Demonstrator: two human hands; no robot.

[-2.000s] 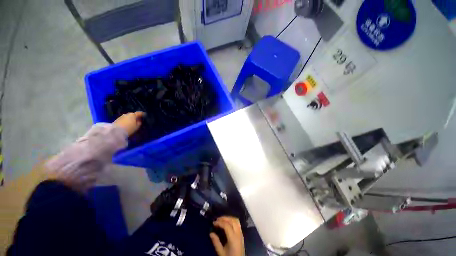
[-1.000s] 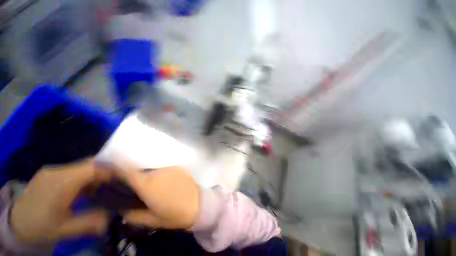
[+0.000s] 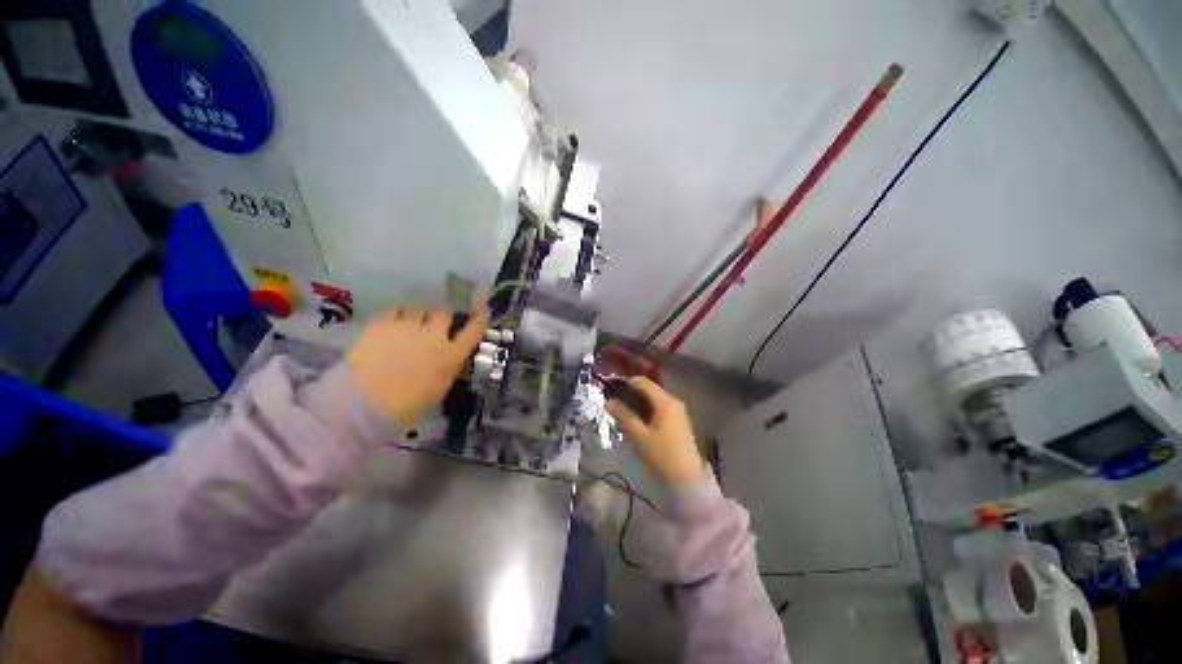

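Note:
The metal fixture point(image 3: 551, 344) of the white bench machine stands at the centre. My left hand point(image 3: 412, 366) is at the fixture's left side, fingers bent against it; a small dark thing shows by the fingertips, too unclear to name. My right hand point(image 3: 659, 426) is low at the fixture's right side, its fingertips close to a dark piece and some shiny silvery material point(image 3: 600, 418). Whether either hand grips something is unclear. A thin black cable point(image 3: 627, 509) hangs below the fixture near my right wrist.
The bare metal worktable point(image 3: 389, 545) lies below my hands. The blue bin point(image 3: 65, 435) is at the left edge, with the blue stool point(image 3: 205, 292) behind it. Red bars point(image 3: 804, 195) lean against the wall. White rolls point(image 3: 979, 353) and a small device point(image 3: 1102, 415) stand at right.
My left hand was in the blue bin, then both hands were together around a dark item over the lap. Now they are apart, on either side of the fixture. The view has swung right.

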